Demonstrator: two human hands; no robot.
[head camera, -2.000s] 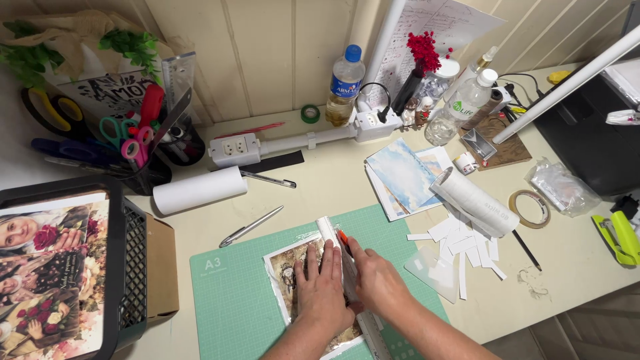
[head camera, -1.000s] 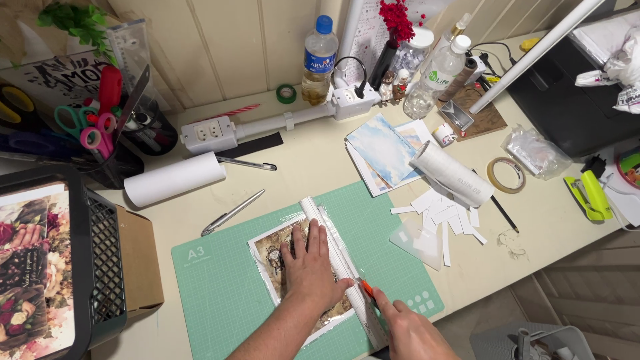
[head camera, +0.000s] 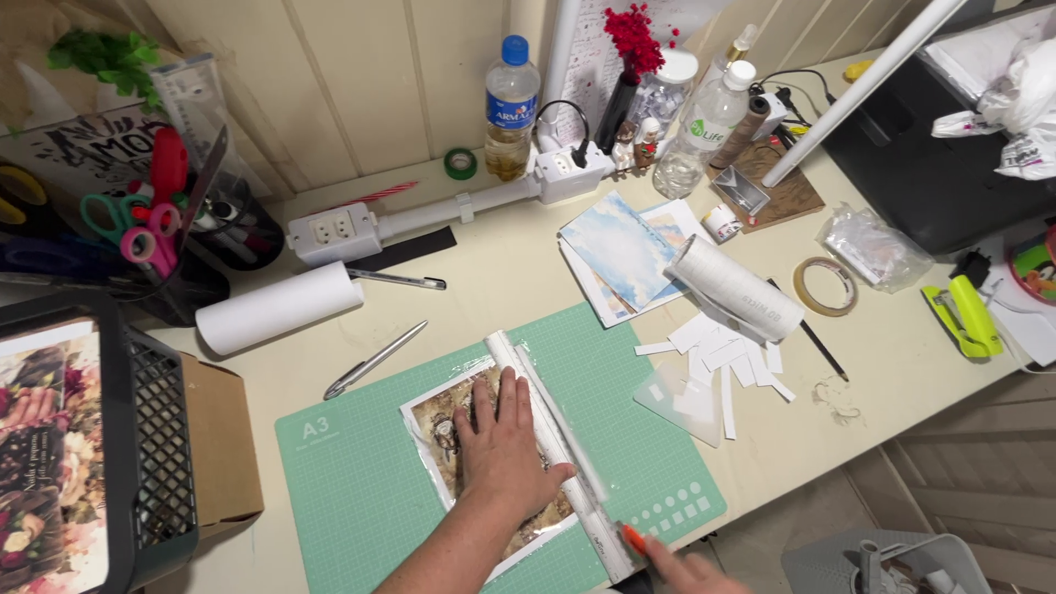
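My left hand (head camera: 507, 450) lies flat with fingers spread on a printed sheet (head camera: 437, 412) in clear plastic film, its thumb against a white ruler (head camera: 549, 437). Both rest on a green A3 cutting mat (head camera: 346, 478). At the ruler's near end, my right hand (head camera: 681, 569) grips an orange-handled cutter (head camera: 634, 538), its tip by the ruler's right edge. A narrow strip of clear film (head camera: 569, 429) lies along that edge. The right hand is partly cut off by the bottom of the view.
A white paper roll (head camera: 280, 309) and a silver pen (head camera: 375, 360) lie left of the mat. To its right are paper strips (head camera: 730, 355), a film roll (head camera: 734, 289) and a tape roll (head camera: 825, 286). A black basket (head camera: 157, 412) stands at left, a grey bin (head camera: 883, 561) below the table edge.
My right hand has moved down along the ruler with the cutter, from beside the left hand to the ruler's near end. The left hand stays on the sheet. The view has shifted somewhat.
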